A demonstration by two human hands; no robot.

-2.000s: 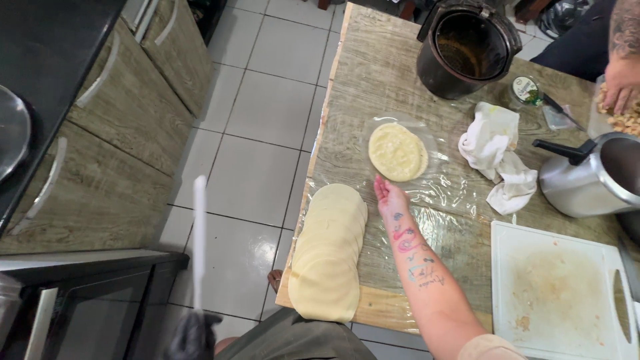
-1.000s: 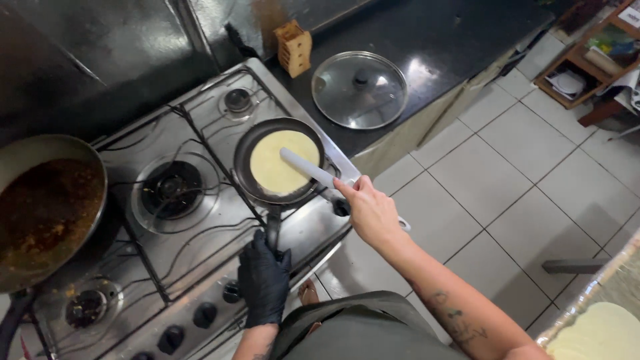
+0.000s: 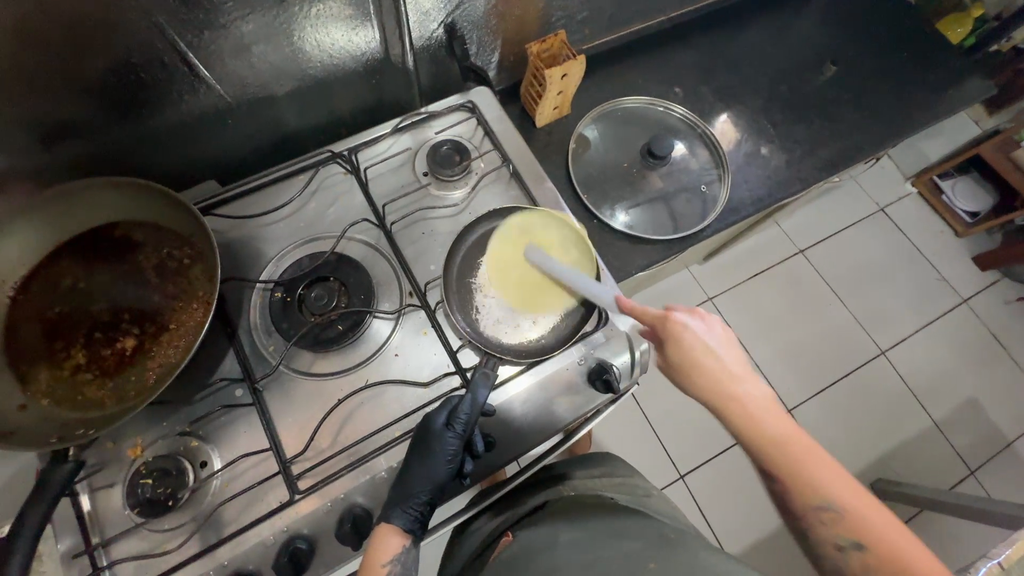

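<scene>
A small black frying pan stands on the front right burner, with white powdery residue on its bottom. A pale yellow flat dough round lies in it, shifted toward the pan's upper right side. My right hand, bare, grips a whitish flat spatula, whose blade rests over the round. My left hand, in a black glove, is closed around the pan's handle below the pan.
A large pan with dark brown liquid stands at the left of the gas stove. On the black counter lie a glass lid and a wooden holder. Tiled floor shows at the right.
The dough round has slid toward the pan's upper right, uncovering white residue. Two seconds ago the view was of the table, with my right hand at a dough round there.
</scene>
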